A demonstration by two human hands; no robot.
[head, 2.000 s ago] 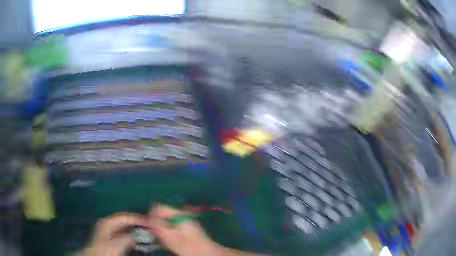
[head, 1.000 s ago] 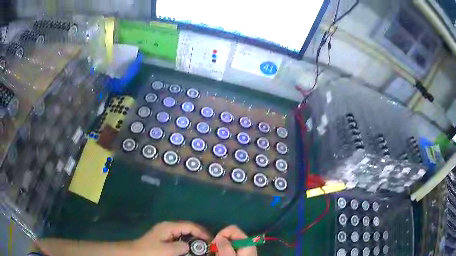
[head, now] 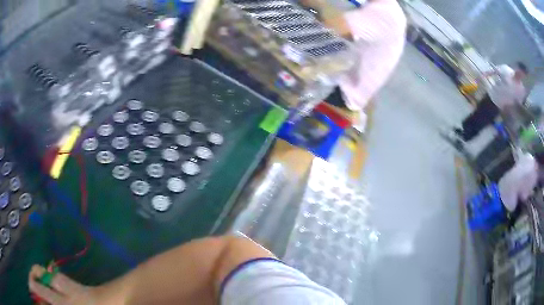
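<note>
My right hand [head: 62, 289] is at the bottom left, partly blurred. Its fingers are closed on the test probe [head: 48, 277], whose green handle shows between them. A thin red wire [head: 84, 202] runs up from the probe. My right forearm stretches across the bottom of the view. My left hand is not in view. No speaker driver shows at the probe; the picture edge cuts that spot off. The second parts tray [head: 146, 209] holds rows of silver-white-faced round parts on the green mat.
Part of the large parts tray [head: 24, 219] shows at the left edge. A yellow strip [head: 65, 152] lies near the red wire. Stacked blister trays [head: 89, 89] stand behind. An empty blister tray [head: 328, 238] and blue bin [head: 322, 137] are at right. A person in pink [head: 379, 44] stands beyond.
The view has swung to the right. The monitor, my left hand and the driver it held have left the picture. My right hand still holds the probe, now at bottom left.
</note>
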